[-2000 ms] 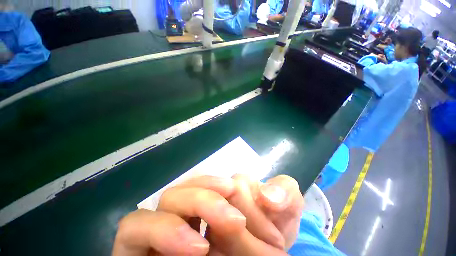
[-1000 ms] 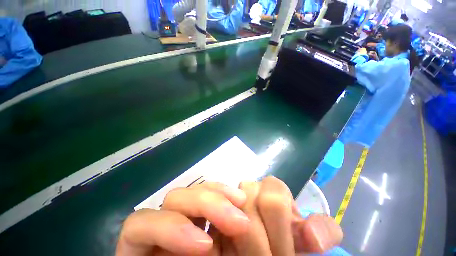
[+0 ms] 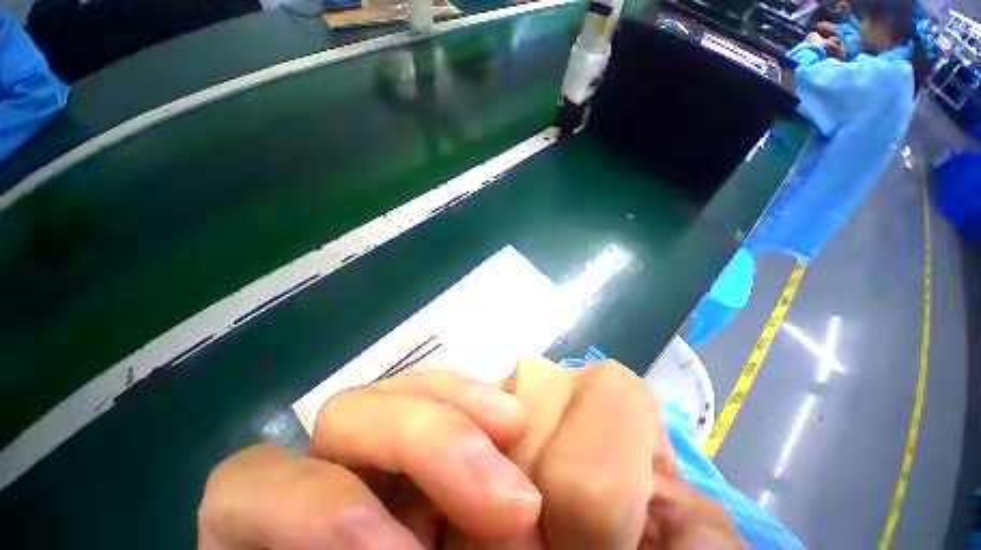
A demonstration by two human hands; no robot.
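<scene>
My left hand and my right hand are bare and pressed together at the bottom centre, close to the camera, with curled fingers. The picture's lower edge cuts them off. No object shows in them. A white sheet lies flat on the dark green bench just beyond my hands, which cover its near part. Dark tweezers lie on the sheet, their lower end hidden behind my fingers.
A tall black tray stack stands at the bench's far end beside a white post. A white rail borders the green conveyor. A white bin is beside the bench. A person in a blue smock works beyond.
The view has tilted down, so the sheet and stack sit higher in the picture. My hands stay together but their fingers have shifted. The tweezers on the sheet show more clearly.
</scene>
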